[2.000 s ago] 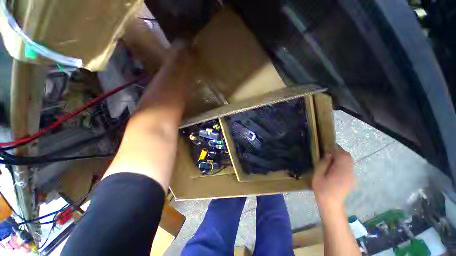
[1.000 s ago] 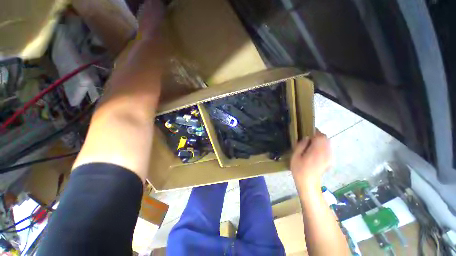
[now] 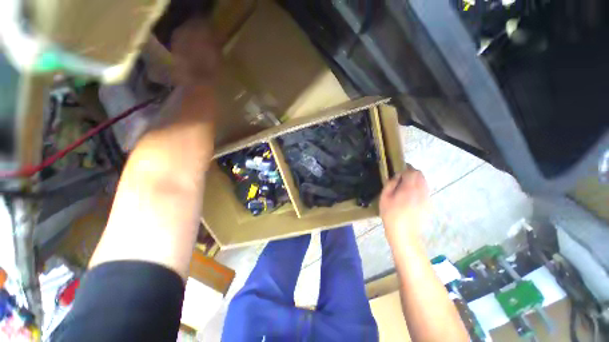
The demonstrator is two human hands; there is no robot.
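A divided carton [image 3: 257, 230] is held tilted above my legs. Its larger compartment holds many slim dark parts [image 3: 327, 160]; the smaller one holds small dark, silver and yellow parts [image 3: 257, 177]. My right hand [image 3: 404, 194] grips the carton's right edge, with fingers closed on the flap. My left arm reaches across the carton's left side to the top of the view. My left hand [image 3: 193, 50] is blurred and dark there, beyond the carton's raised brown flap [image 3: 287, 50]; its fingers and anything in them cannot be made out.
A large black tote [image 3: 441, 87] stands at the upper right, with small parts inside it. A red cord [image 3: 87, 137] and a bench post are at left. Green fixtures [image 3: 521, 297] lie at lower right. Grey floor [image 3: 444, 160] shows beyond my right hand.
The view has shifted, showing more of the black tote's inside. The carton sits slightly further left than two seconds ago, with my right hand still on its edge. My left hand stays at the top, blurred.
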